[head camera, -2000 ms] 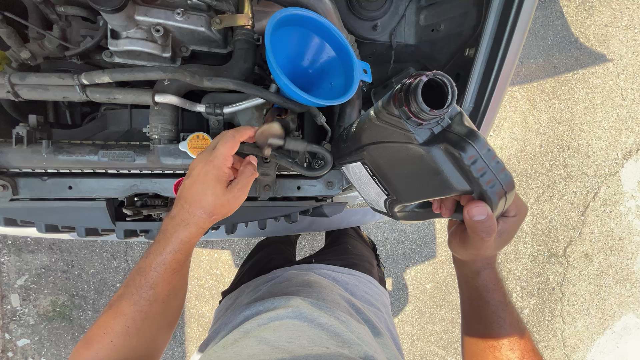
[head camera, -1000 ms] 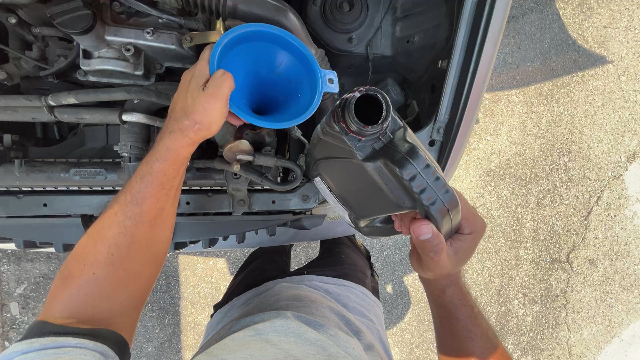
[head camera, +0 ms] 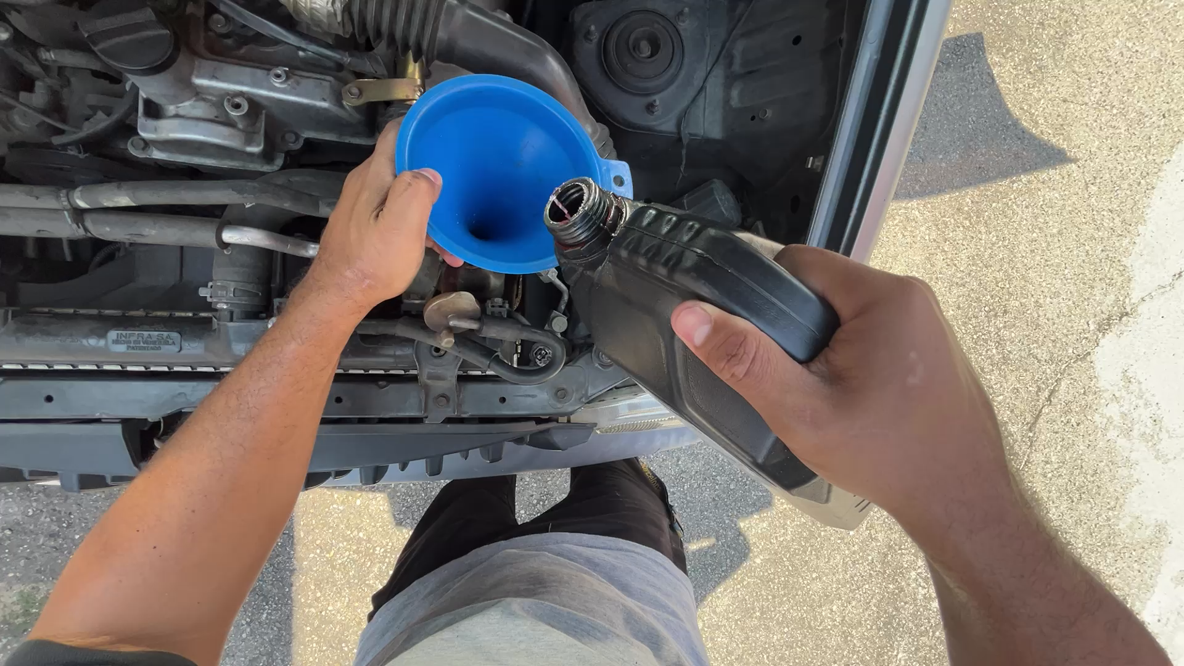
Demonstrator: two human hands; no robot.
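A blue plastic funnel (head camera: pixel 504 166) is gripped at its left rim by my left hand (head camera: pixel 379 217), thumb over the edge and fingers underneath. The funnel's lower end is hidden. My right hand (head camera: pixel 860 379) holds a black plastic oil jug (head camera: pixel 666 324) by its handle. The uncapped, threaded neck (head camera: pixel 581 213) of the jug is tilted toward the funnel and lies at its lower right rim. Reddish residue shows around the neck threads; no stream of liquid is visible.
An open engine bay surrounds the funnel, with a black oil filler cap (head camera: pixel 129 35), metal coolant pipes (head camera: pixel 148 222), the radiator's top edge (head camera: pixel 55 338) and a rubber hose (head camera: pixel 527 370). The fender edge (head camera: pixel 879 139) runs along the right. Pavement (head camera: pixel 1045 268) lies beyond it.
My left hand, near the radiator cap two seconds ago, has taken hold of the funnel's rim. My right hand has tilted the jug leftward, bringing its neck up to the funnel.
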